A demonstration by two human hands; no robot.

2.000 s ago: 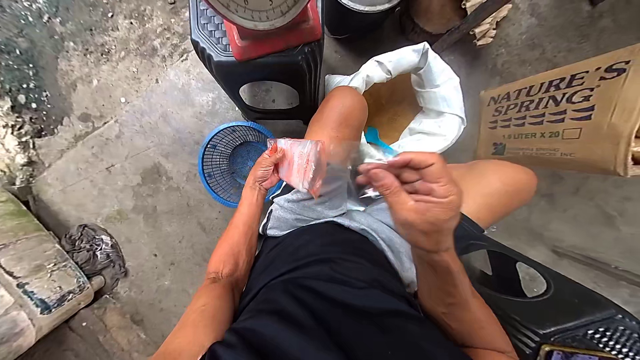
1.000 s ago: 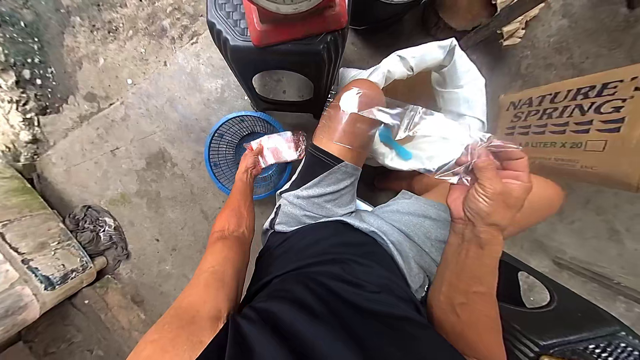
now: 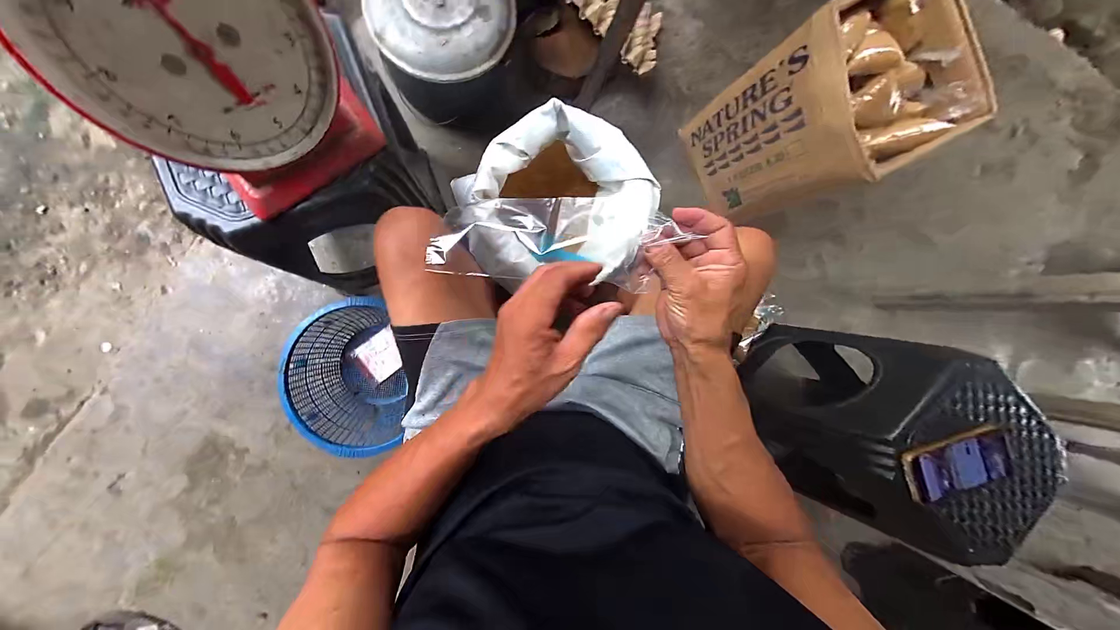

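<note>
My right hand (image 3: pixel 700 280) pinches one end of a clear plastic bag (image 3: pixel 525 227), which stretches out to the left over my lap. My left hand (image 3: pixel 556 328) is just below the bag with thumb and fingers apart; nothing shows between them. Behind the film stands a white sack (image 3: pixel 630 166) with a rolled rim, between my knees. Brown contents (image 3: pixel 547 172) show inside it, and something blue (image 3: pixel 564 255) is seen through the bag. At the left, a red and white packet (image 3: pixel 378 354) lies in a blue plastic basket (image 3: pixel 293 350).
A dial scale (image 3: pixel 254 87) sits on a black plastic stool (image 3: pixel 206 188) at upper left, beside a lidded pot (image 3: pixel 442 39). A cardboard box (image 3: pixel 766 122) at upper right holds filled brown bags (image 3: pixel 879 96). A phone (image 3: pixel 958 465) lies on another black stool (image 3: pixel 997 516) at right.
The packet has left my left hand and now lies in the blue basket. My left hand has come over beside the plastic bag, which my right hand still holds. The view has shifted.
</note>
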